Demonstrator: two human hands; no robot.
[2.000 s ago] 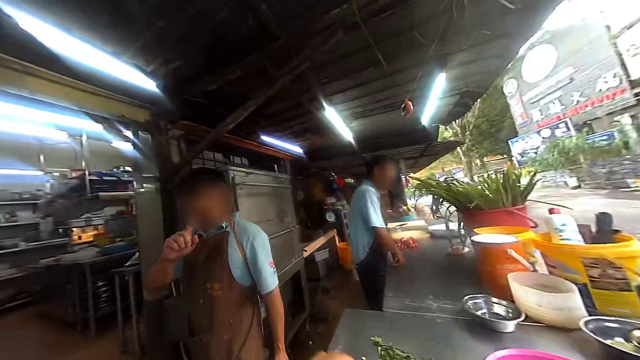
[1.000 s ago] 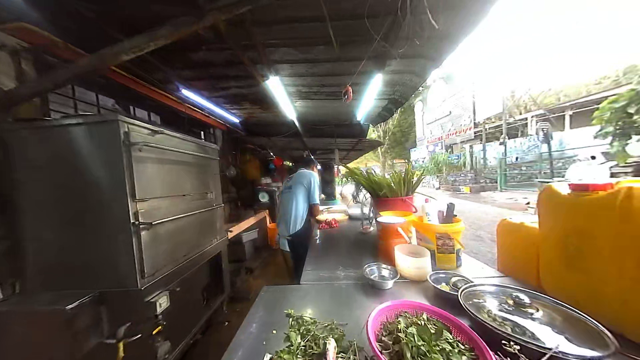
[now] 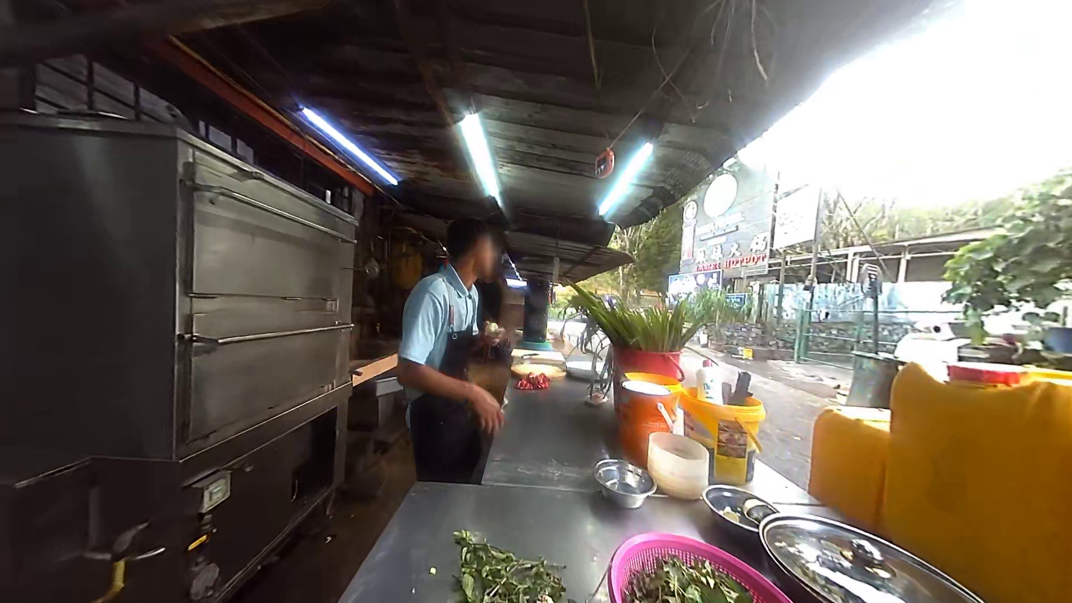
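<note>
Neither my left hand nor my right hand shows in the head view. At the bottom, picked leafy greens (image 3: 507, 574) lie loose on the steel table (image 3: 435, 523). To their right stands a pink plastic colander (image 3: 624, 557) with more leaves inside. A metal pan with a glass lid (image 3: 846, 557) sits right of the colander. Behind are a small steel bowl (image 3: 625, 483) and a metal dish with pale pieces (image 3: 737, 508).
A co-worker (image 3: 444, 352) stands at the table's left side, farther off. A steel cabinet oven (image 3: 260, 310) is at left. A white tub (image 3: 677, 465), an orange bucket (image 3: 643, 423), a yellow bucket (image 3: 733, 435) and yellow jerrycans (image 3: 963, 452) line the right.
The view has swung from the left toward the table. The co-worker by the table, bent over it a second ago, now stands more upright. A second person seen at first is out of view.
</note>
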